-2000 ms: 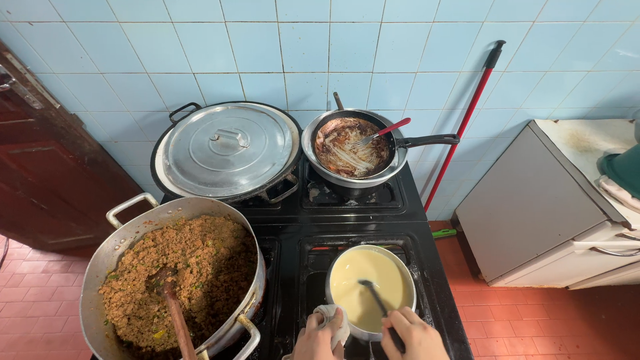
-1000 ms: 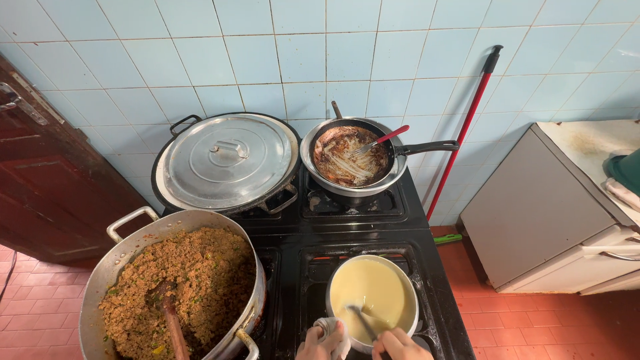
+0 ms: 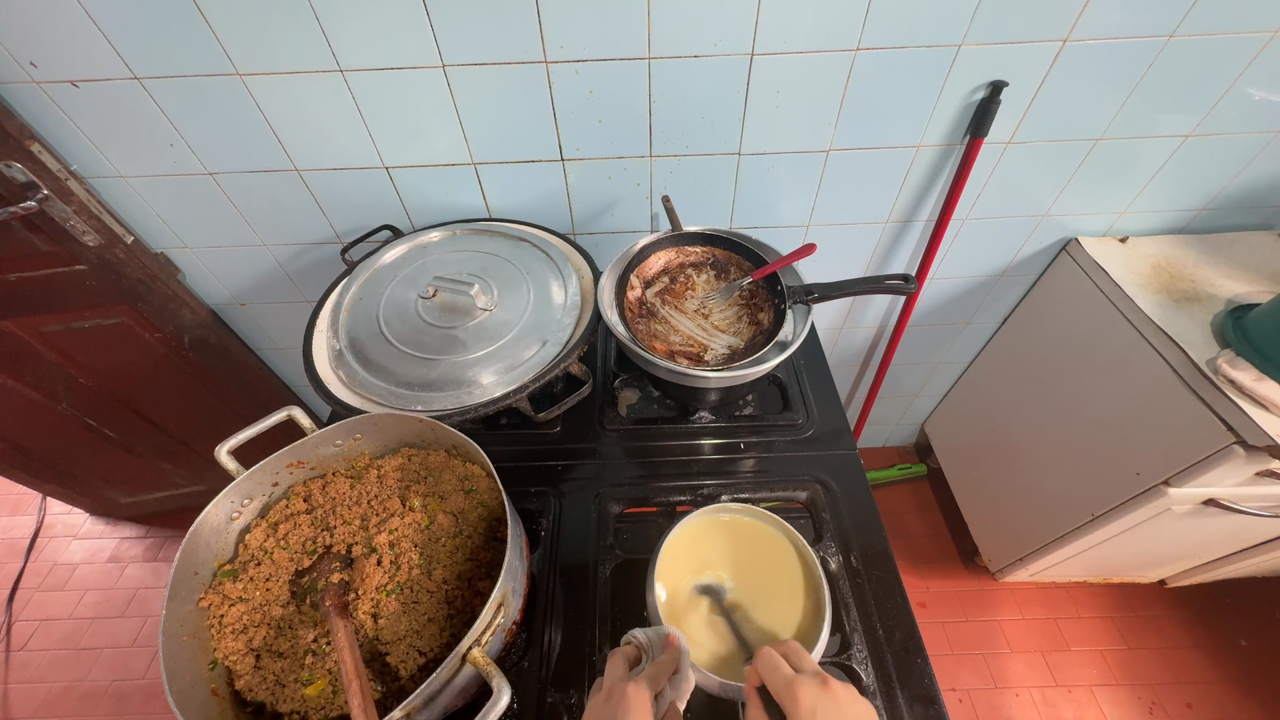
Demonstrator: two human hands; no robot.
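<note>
A round pot (image 3: 824, 628) holding a pale yellow liquid (image 3: 735, 560) stands on the front right burner. My right hand (image 3: 800, 685) grips the dark handle of a utensil (image 3: 735, 622), whose head dips into the liquid. At the pot's lower left edge, my left hand (image 3: 632, 685) is closed on a folded light cloth (image 3: 668, 650) that lies against the pot; whether a handle is under the cloth is hidden. To the left, a large aluminium pot (image 3: 190, 590) holds cooked ground meat (image 3: 400, 530) with a wooden spoon (image 3: 345, 640) standing in it.
Behind are a wide pan under an aluminium lid (image 3: 455, 315) and a residue-coated frying pan (image 3: 700, 300) with a red-handled fork (image 3: 770, 268), resting on a metal pot. A red broomstick (image 3: 920, 270) leans on the tiled wall. A white cabinet (image 3: 1080, 420) stands right, a brown door (image 3: 110, 380) left.
The utensil in my right hand has moved about within the yellow liquid. My left hand stays at the pot's edge with the cloth. The view has shifted slightly.
</note>
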